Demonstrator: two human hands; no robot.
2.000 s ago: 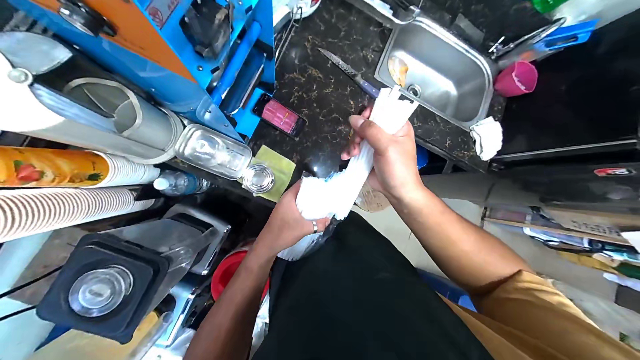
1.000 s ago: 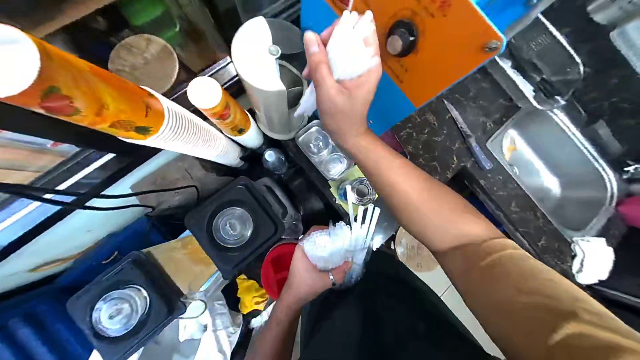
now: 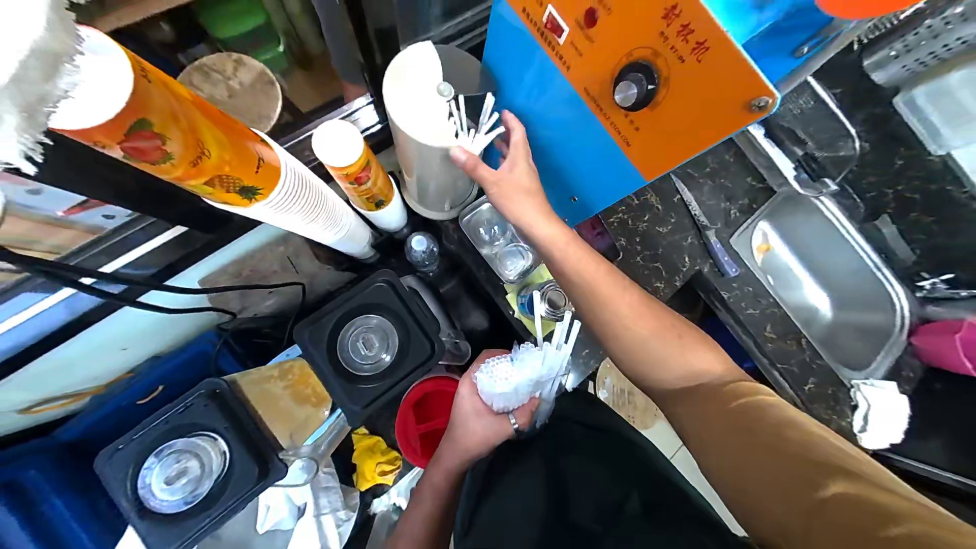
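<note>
My left hand (image 3: 488, 412) is closed around a thick bundle of white drinking straws (image 3: 518, 374), low in the middle of the view; some straws stick out farther than the rest. My right hand (image 3: 511, 168) reaches up to a tall metal canister (image 3: 431, 160) with a cut-open top. Its thumb and fingers are around more white straws (image 3: 476, 130) at the canister's mouth. Whether the fingers still grip these straws or only touch them, I cannot tell. The lower ends of those straws are hidden by the canister and the hand.
Right of the canister stands a blue and orange machine (image 3: 648, 84) with a knob. Stacked paper cups (image 3: 305, 198) lean at the left, above two blender jars with black lids (image 3: 367, 345). A knife (image 3: 705, 229) lies on the dark counter beside a steel sink (image 3: 831, 282).
My right hand has moved from the straw bundle over to the metal canister, carrying straws. My left hand still holds its bundle. The view has swung a lot toward the cups and blenders.
</note>
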